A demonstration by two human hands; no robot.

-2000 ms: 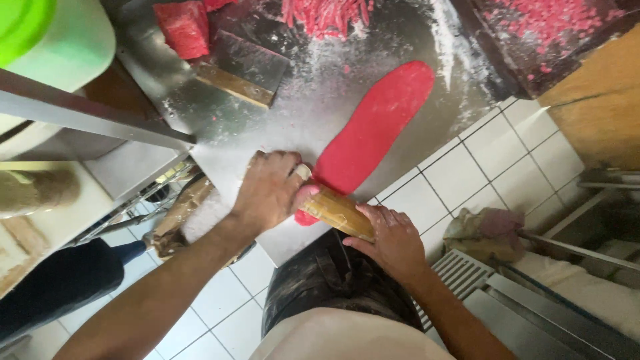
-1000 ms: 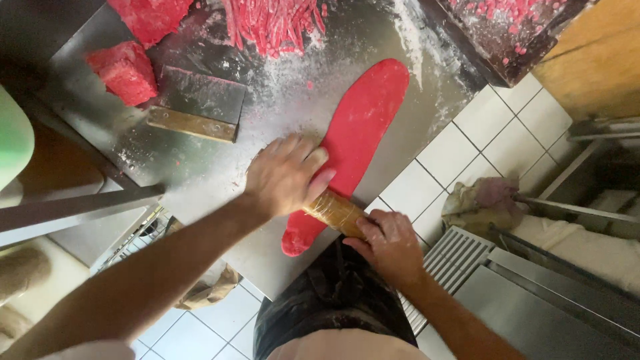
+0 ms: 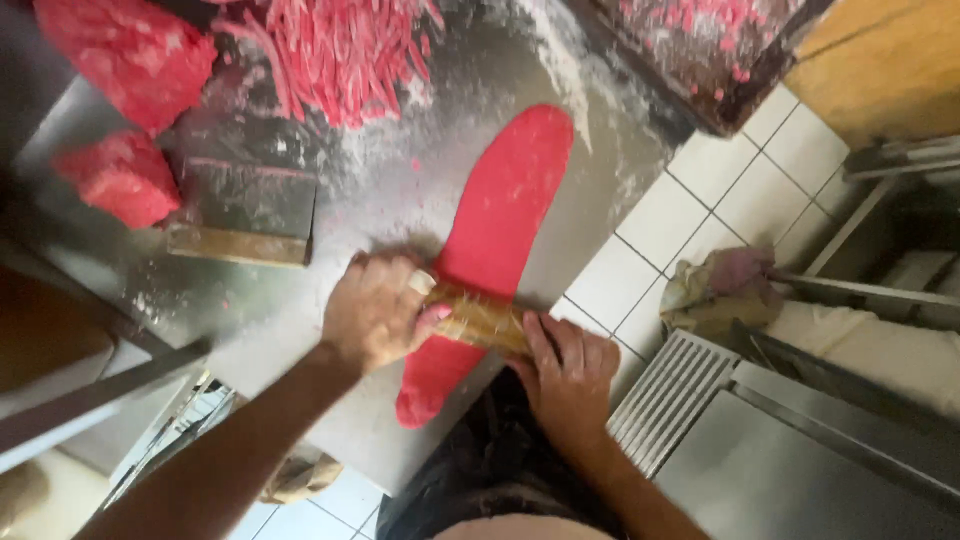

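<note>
A long flat strip of red dough lies on the floured metal worktop. Across its lower part rests a wooden rolling pin. My left hand is closed around the pin's left end, with a pale wrap on one finger. The right end is held by my right hand, near the worktop's edge. To the left of the strip lies a dough scraper with a wooden handle. Two lumps of red dough are beside it, and thin red dough strips are heaped above.
At the upper right a dark tray holds small red pieces and flour. White floor tiles show beyond the worktop's edge. A crumpled cloth and a ribbed metal surface are at the right. A metal bar crosses the lower left.
The view has shifted and come closer to the worktop. Both hands still hold the rolling pin across the lower part of the dough strip.
</note>
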